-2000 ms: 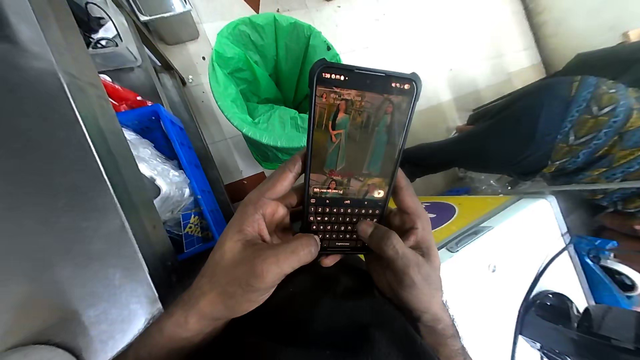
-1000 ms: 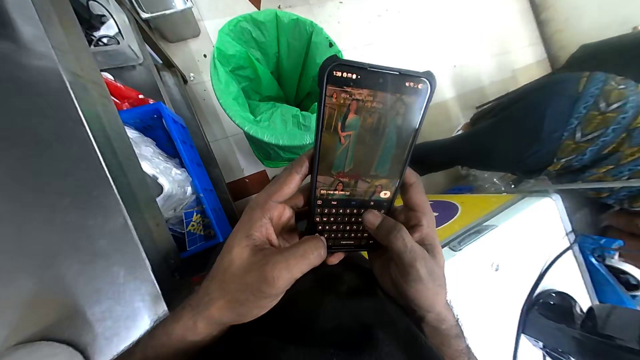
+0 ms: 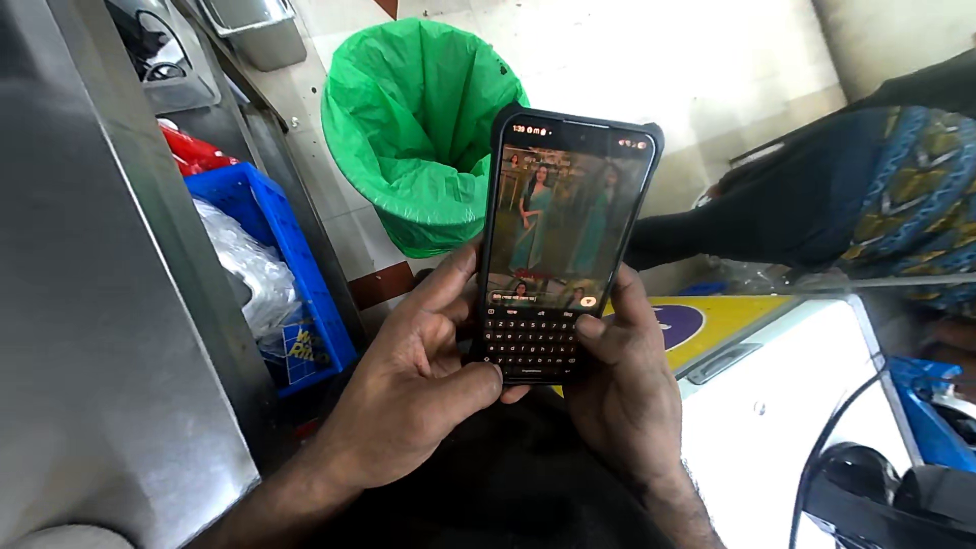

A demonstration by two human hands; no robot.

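A smartphone in a dark case (image 3: 568, 221) is held upright between both hands, its screen facing me. The screen shows pictures above an on-screen keyboard. My left hand (image 3: 423, 381) grips the phone's lower left side, its thumb at the keyboard's bottom left corner. On the lower right side is my right hand (image 3: 629, 374), its thumb over the right edge of the keyboard. The fingers behind the phone are mostly hidden. Past the phone's upper left edge stands a bin lined with a green plastic bag (image 3: 427, 137).
Left is a steel counter (image 3: 114, 305), with a blue plastic crate (image 3: 293, 267) holding clear plastic bags beside it. A steel container (image 3: 263, 38) is at upper left. At right are a person in dark, patterned clothing (image 3: 793, 191), a white-and-yellow appliance (image 3: 770, 396) and a black cable (image 3: 831, 435).
My right thumb has moved from the middle right of the keyboard to its upper right edge. Both hands still hold the phone.
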